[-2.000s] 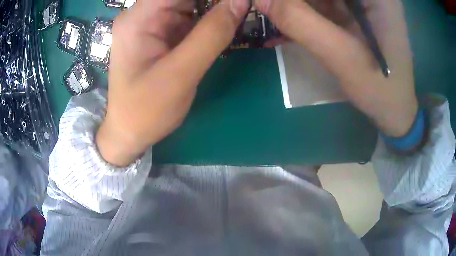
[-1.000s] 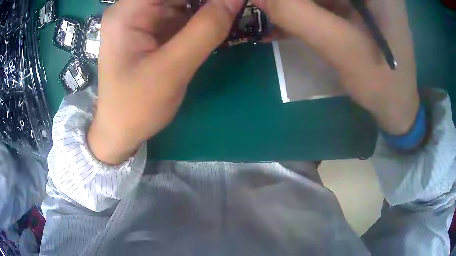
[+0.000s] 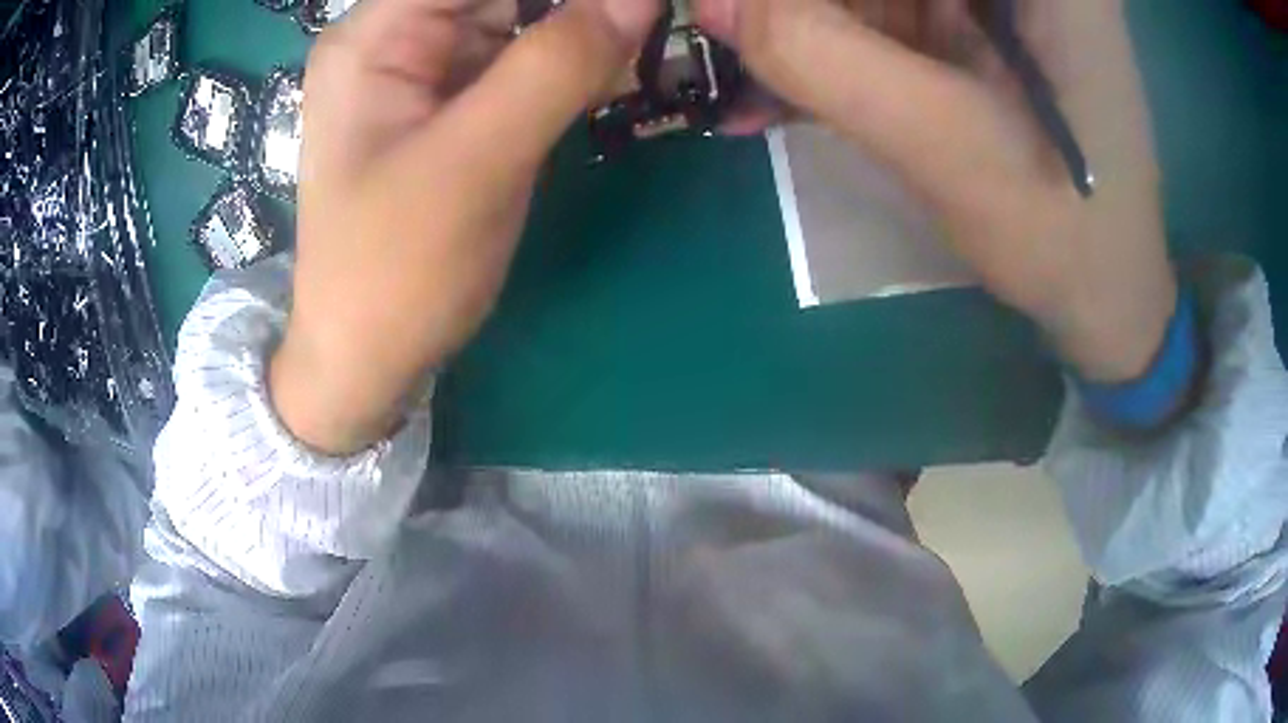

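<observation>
My left hand [image 3: 424,198] and my right hand [image 3: 961,156] meet at the top middle, cut off by the upper edge. Between their fingers they hold a small device housing [image 3: 678,92] with a dark rim and a row of gold contacts on its near side. My thumbs press near its top; what lies under the fingers is hidden. Dark tweezers [image 3: 1042,99] lie across my right palm, one end pointing down toward the wrist. A grey adhesive sheet [image 3: 862,226] with a white left edge lies on the green mat, partly under my right hand.
Several similar assemblies [image 3: 233,226] lie on the mat at the upper left, beside my left hand. A shiny clear tray of dark parts [image 3: 64,226] fills the far left. A blue band [image 3: 1151,374] is on my right wrist. A red thing shows at the top right corner.
The housing shows more between my hands and is turned a little, with its contact edge further left than two seconds ago. My left fingers have shifted slightly left. The tweezers stay in my right hand.
</observation>
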